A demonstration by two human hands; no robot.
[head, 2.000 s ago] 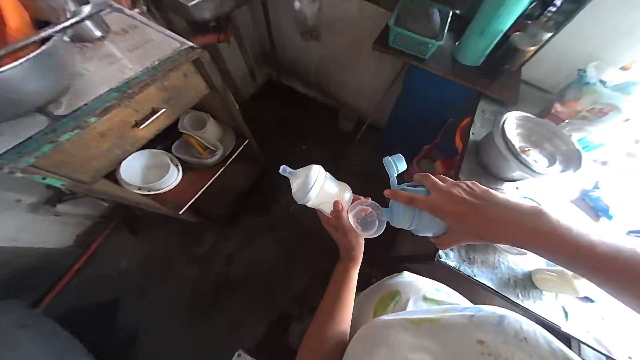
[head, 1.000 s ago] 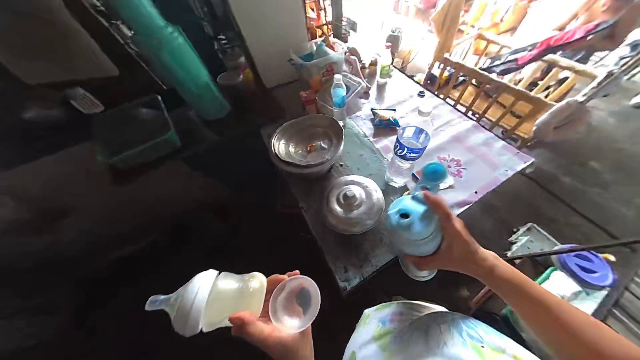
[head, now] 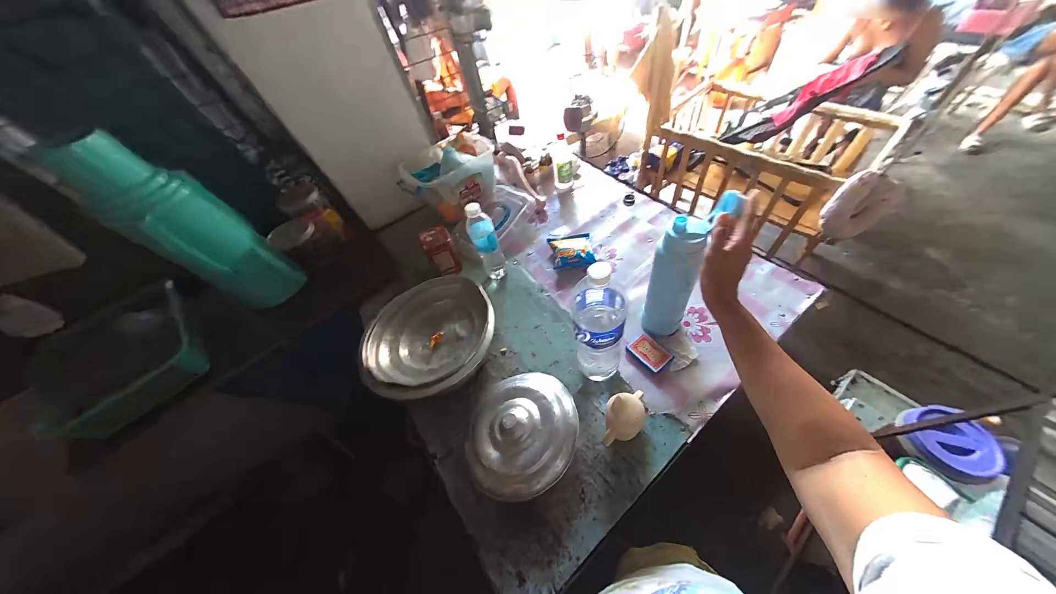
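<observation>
My right hand is raised at the light blue flask, its fingers at the flipped-up blue cap. The flask stands upright on the table's pink-and-white patterned cover. Just in front of it lies a red matchbox, and left of that stands a clear plastic water bottle with a white cap. A cream-coloured, rounded object with two projections rests nearer me. My left hand is out of view, as is the baby bottle it held in the earlier frames.
A round metal lid with a knob and a wide metal basin are on the table's left side. Behind them are a small bottle, a snack packet and a plastic tub. Beyond the table stands a wooden crib, with a person behind it.
The flask, held in my right hand before, now stands on the table. My left hand and the baby bottle have left the view. The view has swung right.
</observation>
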